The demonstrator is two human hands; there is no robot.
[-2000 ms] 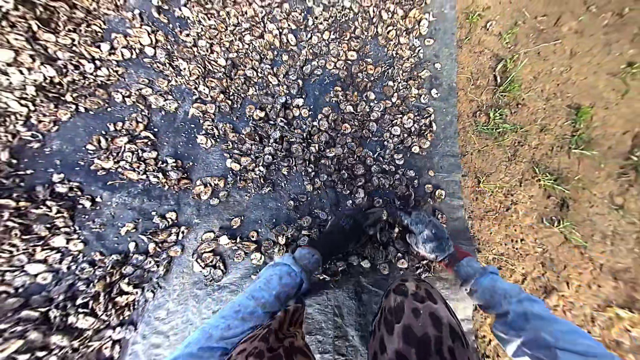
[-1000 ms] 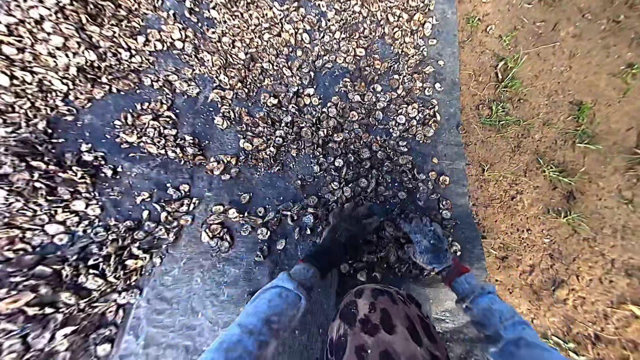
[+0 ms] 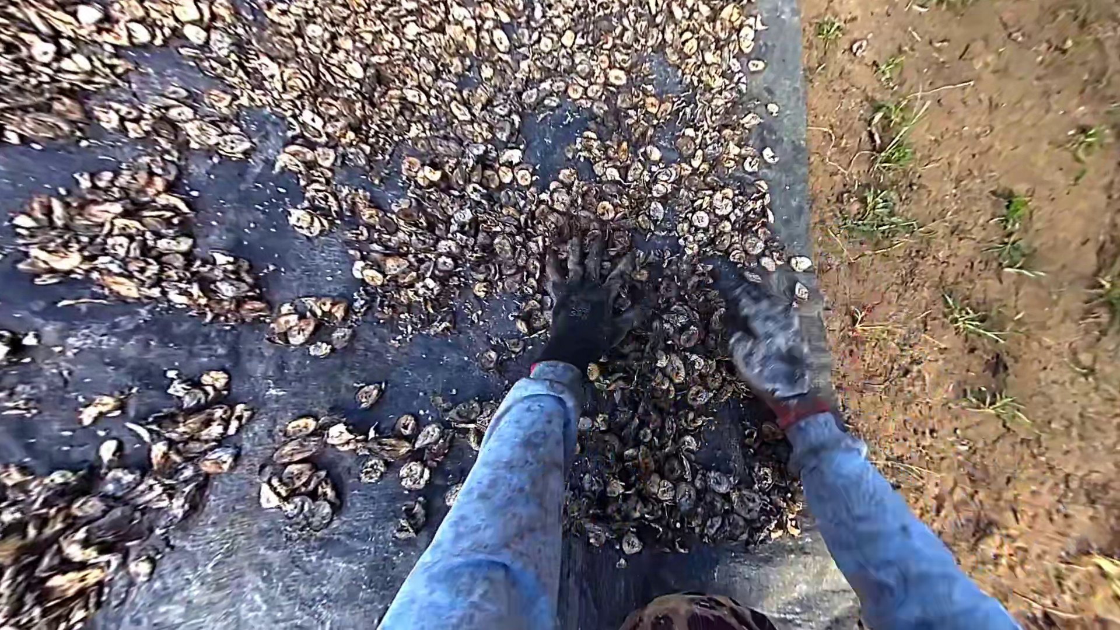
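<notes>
Dried, shrivelled brown slices, many with pale round centres, lie spread on a dark plastic sheet. My left hand, in a black work glove, rests palm down on the slices with its fingers spread and pointing away from me. To its right, my right hand, in a dark, dusty glove with a red cuff, lies near the sheet's right edge. Its fingertips are blurred among the slices, so whether it grips any cannot be told. A heap of slices lies between my forearms, close to my knee.
Bare brown soil with small tufts of grass borders the sheet on the right. More slices are heaped at the lower left, and smaller clusters lie at the left. My patterned knee shows at the bottom edge.
Both hands have moved forward, away from my knees, and stand farther apart. The left hand's fingers are now spread on the slices. A heap now shows between the forearms.
</notes>
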